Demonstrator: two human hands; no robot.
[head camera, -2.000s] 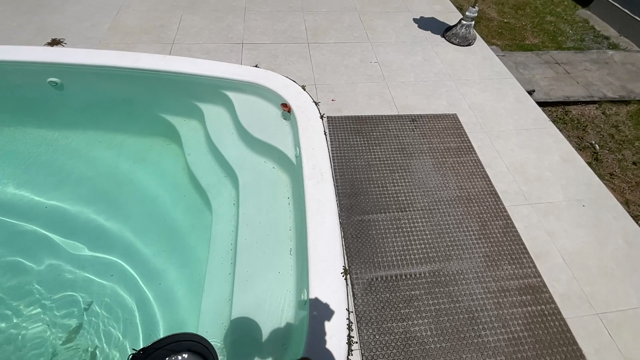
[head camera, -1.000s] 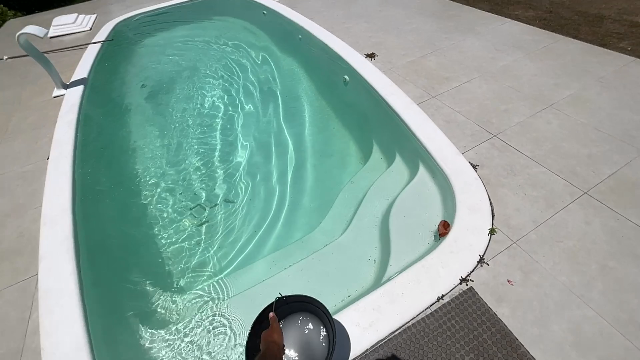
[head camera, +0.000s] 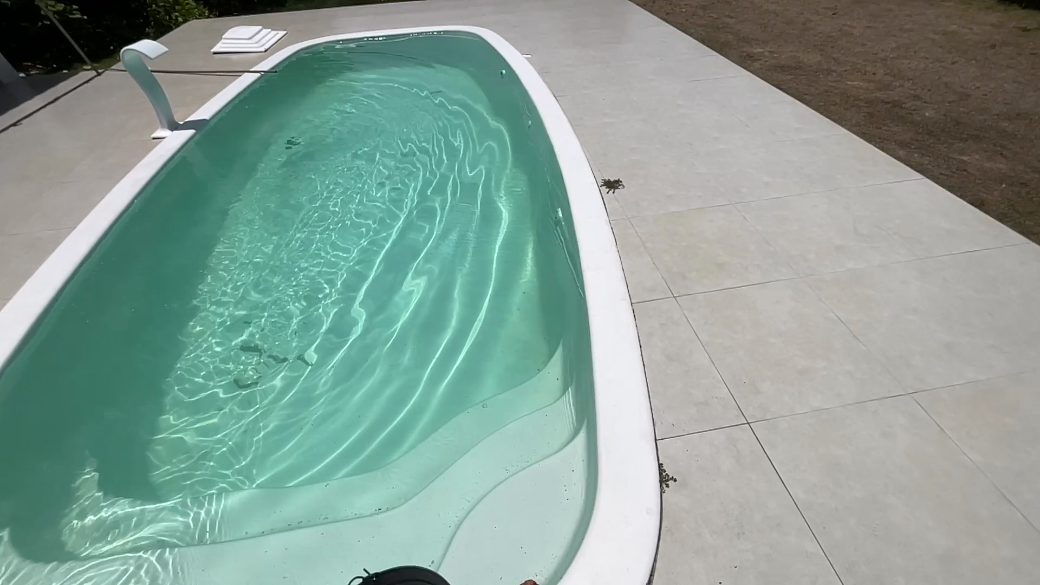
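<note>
Neither of my hands can be made out. Only the top of a round black bucket (head camera: 405, 576) shows at the bottom edge, over the pool's shallow steps, with a small loop at its left side. Just right of it, a small reddish-brown bit (head camera: 529, 582) peeks in at the frame edge; whether it is a fingertip or a loose object, I cannot tell. The swimming pool (head camera: 619, 349) has a white rim and rippling green water. Curved steps (head camera: 520, 520) lie under the water at the near end, and several dark bits (head camera: 276, 357) show farther out.
Light paving tiles (head camera: 812, 341) surround the pool, with bare soil (head camera: 918, 89) beyond at the right. A curved white spout (head camera: 150, 85) stands on the left rim near a thin pole (head camera: 211, 72). White stacked steps (head camera: 248, 39) sit behind. Dry plant clumps (head camera: 612, 185) lie by the right rim.
The view has swung up toward the pool's far end. One second ago a hand was on the black bucket's rim; now the hand is out of sight and just the bucket's top edge shows.
</note>
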